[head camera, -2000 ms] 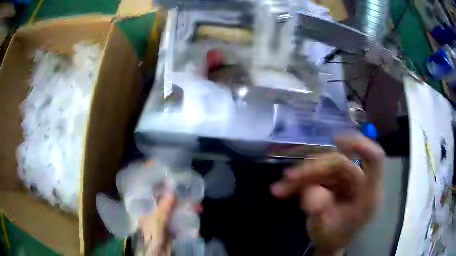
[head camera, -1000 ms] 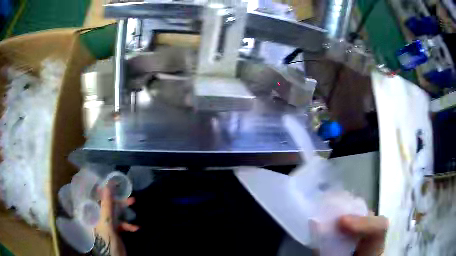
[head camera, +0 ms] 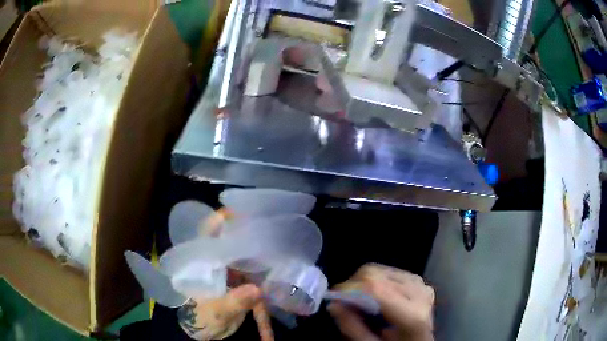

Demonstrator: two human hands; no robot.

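Several translucent white fan blades (head camera: 243, 240) with rounded petals and cup-shaped hubs are bunched low in front of me, left of centre. My left hand (head camera: 229, 310) holds them from below, its fingers partly hidden by the blades. My right hand (head camera: 393, 303) is just right of them, its fingers closed on a petal of the nearest fan blade (head camera: 296, 290). The shiny machine base plate (head camera: 319, 153) lies beyond both hands, with nothing of theirs touching it. A pale press head (head camera: 389, 100) stands above the plate.
A brown carton (head camera: 126, 140) full of white blades (head camera: 73, 146) stands at the left. Pale side blocks (head camera: 265, 70) sit on the plate. A ribbed silver column (head camera: 514, 23) and a blue-knobbed fitting (head camera: 489, 174) are at the right, near a littered white table (head camera: 549, 200).
My right hand has moved left and down, close to the left hand's blades. The bunch has shifted right. The view has swung, so the machine and carton appear further right and tilted.
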